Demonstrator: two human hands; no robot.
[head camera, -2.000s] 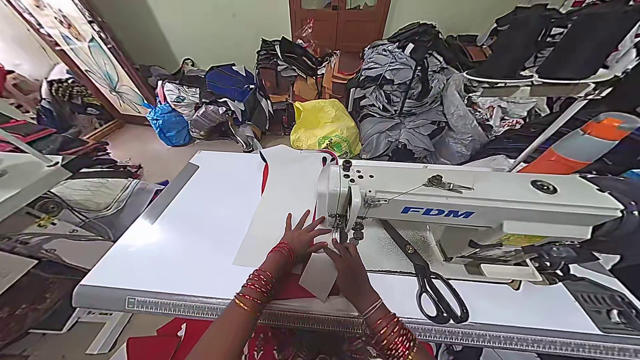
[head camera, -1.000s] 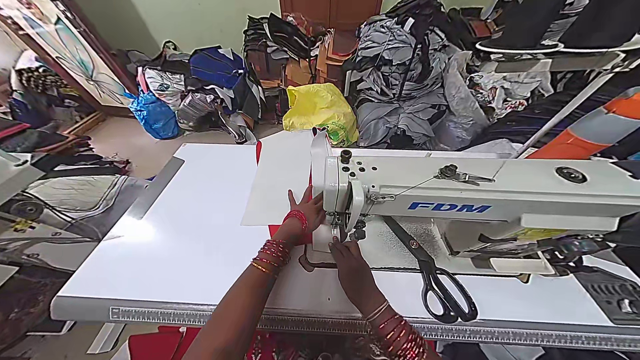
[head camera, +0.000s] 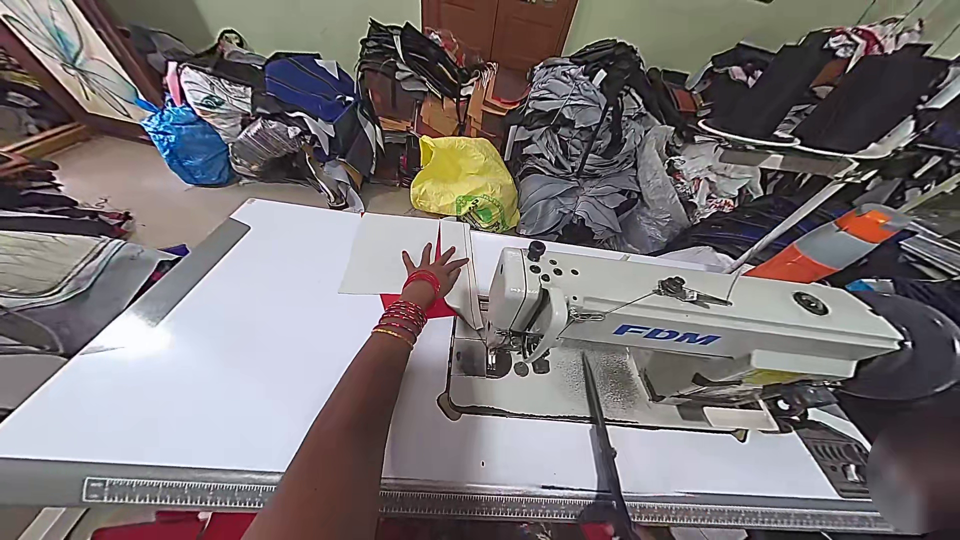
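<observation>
My left hand (head camera: 437, 274), wearing red bangles, lies with fingers spread on white sheet material (head camera: 390, 251), left of the needle area. Red fabric (head camera: 416, 306) shows beneath the sheet and in a narrow strip between its pieces. A white strip (head camera: 463, 277) runs under my fingertips toward the needle area. The white sewing machine (head camera: 697, 315) stands right of that hand. Black-handled scissors (head camera: 604, 442) extend over the table's front edge, their blades pointing at the machine bed; the handles are blurred at the frame's bottom. My right hand is not in view.
A measuring tape (head camera: 180, 491) lines the front edge of the white table (head camera: 225, 375). Behind stand a yellow plastic bag (head camera: 465, 180), a blue bag (head camera: 187, 142) and piles of grey cloth (head camera: 577, 150). A black control box (head camera: 832, 454) sits at the right.
My left hand has moved away from the needle area toward the table's back, with the sheet material also farther back. My right hand has left the view. The scissors have shifted toward the front edge and turned.
</observation>
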